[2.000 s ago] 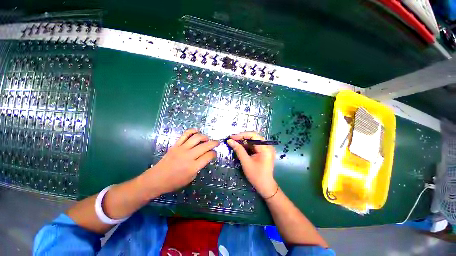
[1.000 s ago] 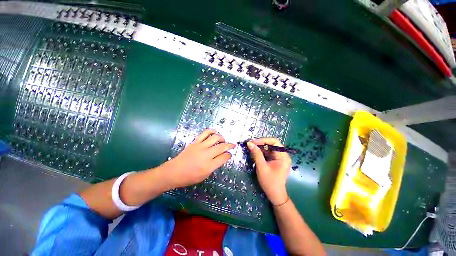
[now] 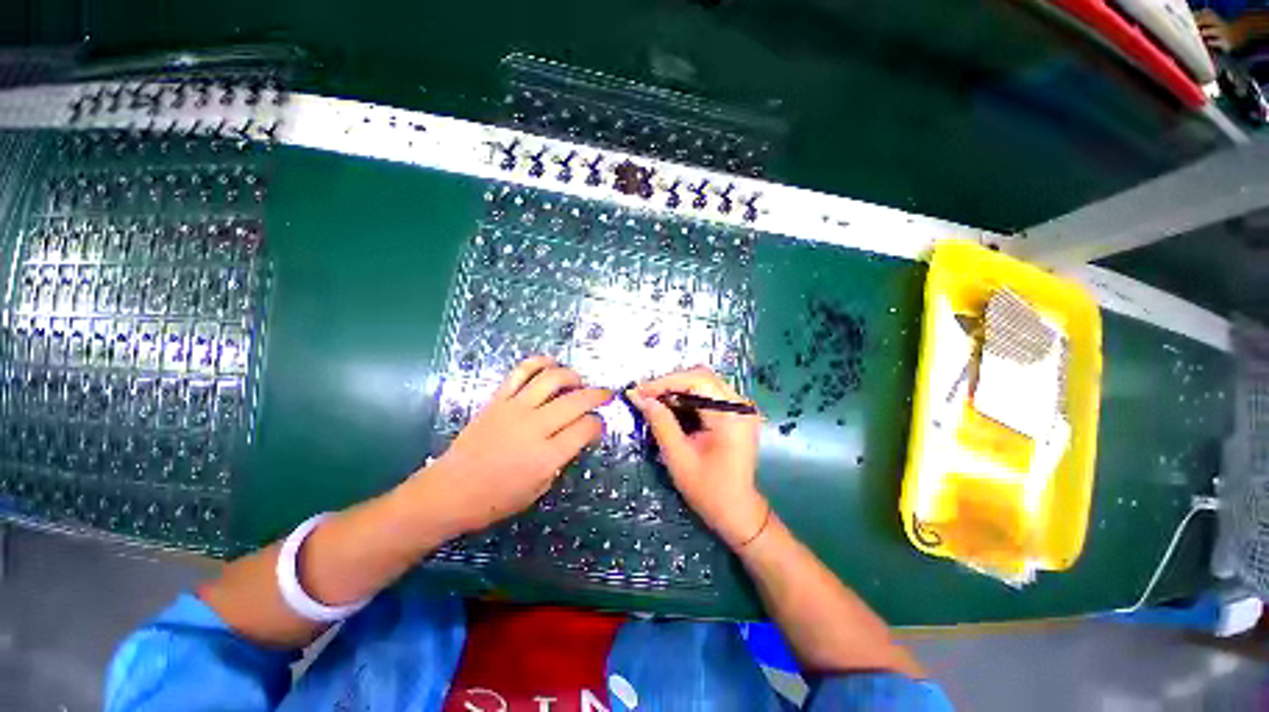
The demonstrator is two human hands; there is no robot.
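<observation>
My right hand (image 3: 707, 442) holds the dark pen-like tweezers (image 3: 710, 403) over the clear blister tray (image 3: 536, 299). My left hand (image 3: 526, 438) is over the same tray, its fingertips close to the tweezers' tip. A tiny dark component (image 3: 625, 394) shows between the fingertips of both hands; its details are too small to tell. The tray holds rows of small dark parts. A row of dark tailed components (image 3: 668, 189) lies on the white strip at the tray's far end.
More filled clear trays (image 3: 132, 320) lie at the left. Loose black specks (image 3: 832, 355) are scattered on the green surface right of the tray. A yellow bin (image 3: 1086, 417) with white, patterned and amber sheets stands at the right. Part of a person's hand (image 3: 1225, 31) shows top right.
The view swung and came back, shifting the whole scene. Both hands stay over the same part of the tray, with the tweezers still held. A person's hand now shows at the top right.
</observation>
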